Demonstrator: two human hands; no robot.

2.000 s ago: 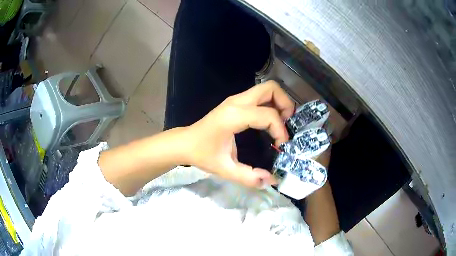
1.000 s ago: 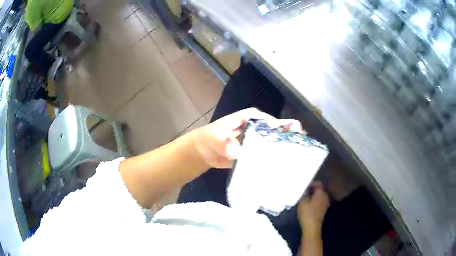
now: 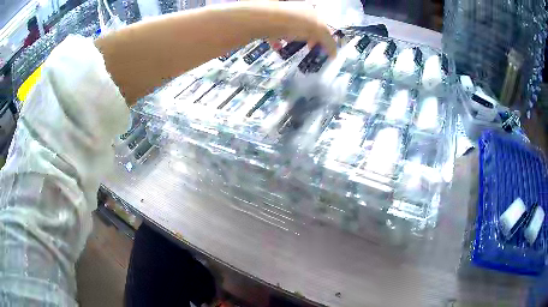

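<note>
My left hand [image 3: 303, 25] reaches in from the left over a stack of clear blister trays [image 3: 240, 141]. Its fingers are closed on blurred white units [image 3: 312, 63] with dark board ends, at the back middle of the trays; how many it holds is hard to tell. More white units [image 3: 384, 150] lie in rows of pockets on the right part of the stack, and others with dark ends lie on the left part. My right hand is out of the picture.
A blue basket [image 3: 485, 198] with a few white units stands at the right on the grey bench [image 3: 240, 231]. Behind it are small white parts [image 3: 481, 102] and a tall stack of clear trays [image 3: 481, 39]. A yellow strip [image 3: 29, 84] shows at far left.
The view has turned from the lap to the bench. My left hand has moved with the white units from above the lap to over the trays. My right hand has left the picture.
</note>
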